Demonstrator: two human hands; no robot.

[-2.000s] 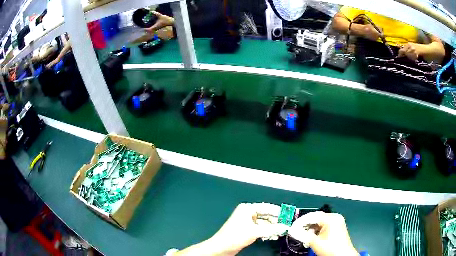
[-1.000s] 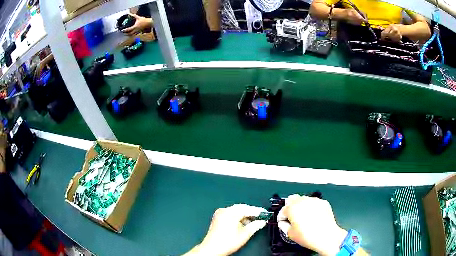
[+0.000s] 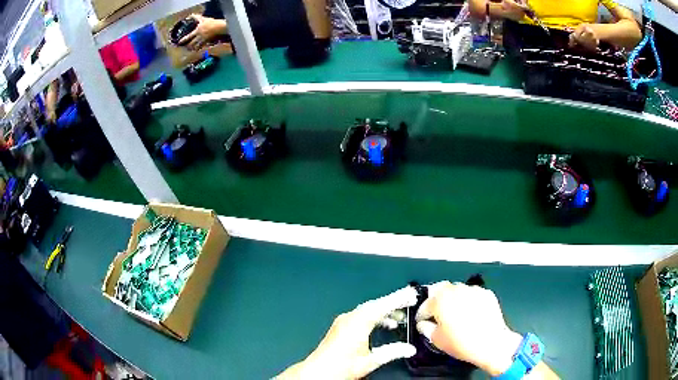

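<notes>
A black chassis sub-assembly (image 3: 440, 364) lies on the bench mat in front of me, mostly hidden under my hands. My left hand (image 3: 366, 335) is around its left side, with thumb and fingers spread along the left edge. A small circuit board is partly seen between the left fingers at that edge. My right hand (image 3: 467, 325), with a blue band at the wrist, reaches over the top of the chassis with its fingertips bent down inside. What the right fingertips touch is hidden.
An open box of loose green boards (image 3: 167, 271) stands left, with yellow-handled cutters (image 3: 57, 252) beyond it. A striped PCB panel (image 3: 613, 323) and another board box (image 3: 669, 297) are right. Several chassis (image 3: 372, 150) sit on the conveyor beyond the white rail (image 3: 386, 245). People work across it.
The green board held up in my left fingers earlier is now down at the chassis's left edge. My left hand has closed in on the chassis. The right hand stays over it.
</notes>
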